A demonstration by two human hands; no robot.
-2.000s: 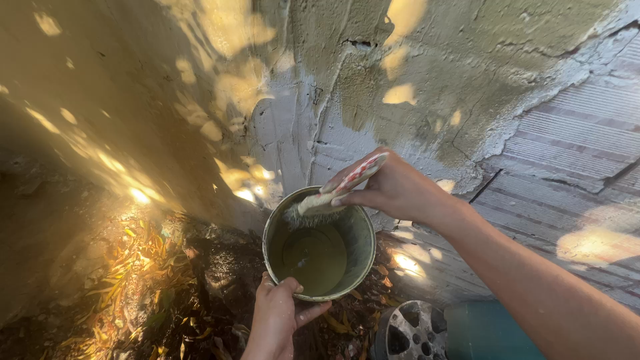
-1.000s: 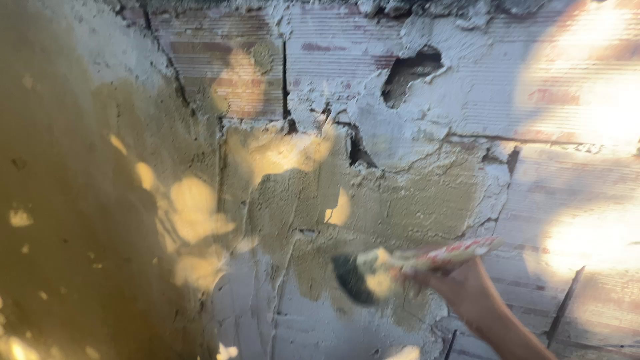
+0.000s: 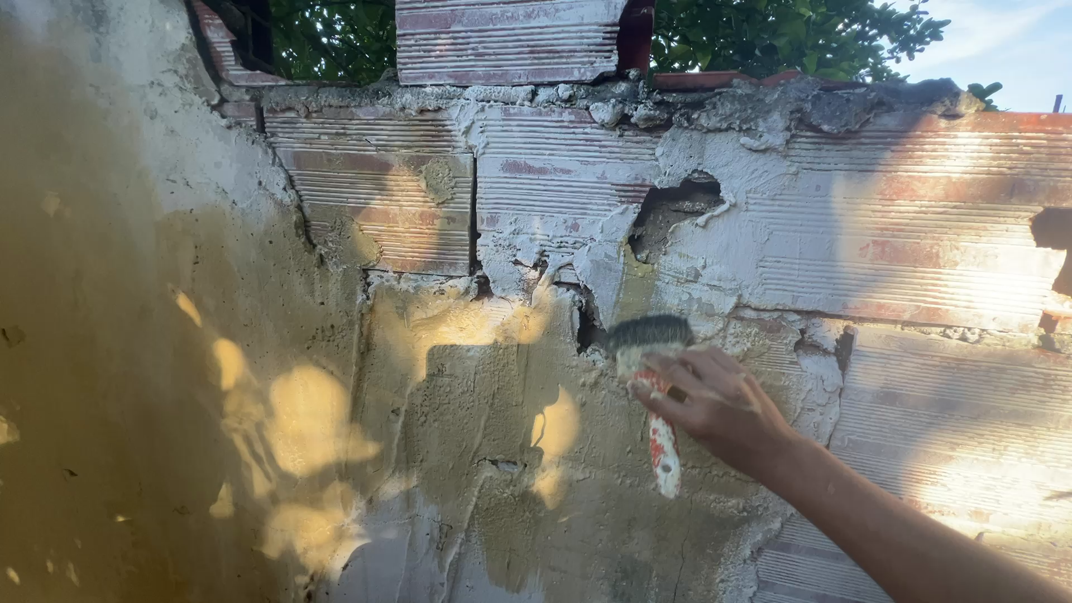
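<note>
My right hand (image 3: pixel 712 402) grips a wide paintbrush (image 3: pixel 657 356) by its neck. The dark bristles point up and lie at the wall's surface, just right of a narrow crack; the red-and-white, paint-spotted handle hangs down below my fingers. Around the brush, the rough mortar (image 3: pixel 511 419) on the wall is coated in olive-tan. A fresh-looking tan streak runs up from the bristles towards a broken hole (image 3: pixel 674 213). My left hand is out of view, as is the bucket.
Ribbed hollow clay bricks (image 3: pixel 921 402), whitish and partly bare, fill the right side. A smoother tan wall (image 3: pixel 126 377) meets this one at the left. Jagged mortar (image 3: pixel 754 105) tops the brickwork, with a loose-edged brick (image 3: pixel 507 42) above and green foliage (image 3: pixel 754 33) behind.
My right hand has taken the brush from the bucket up to the wall, then higher, turning its bristles upward. The bucket and my left hand have left view as the camera tilted up.
</note>
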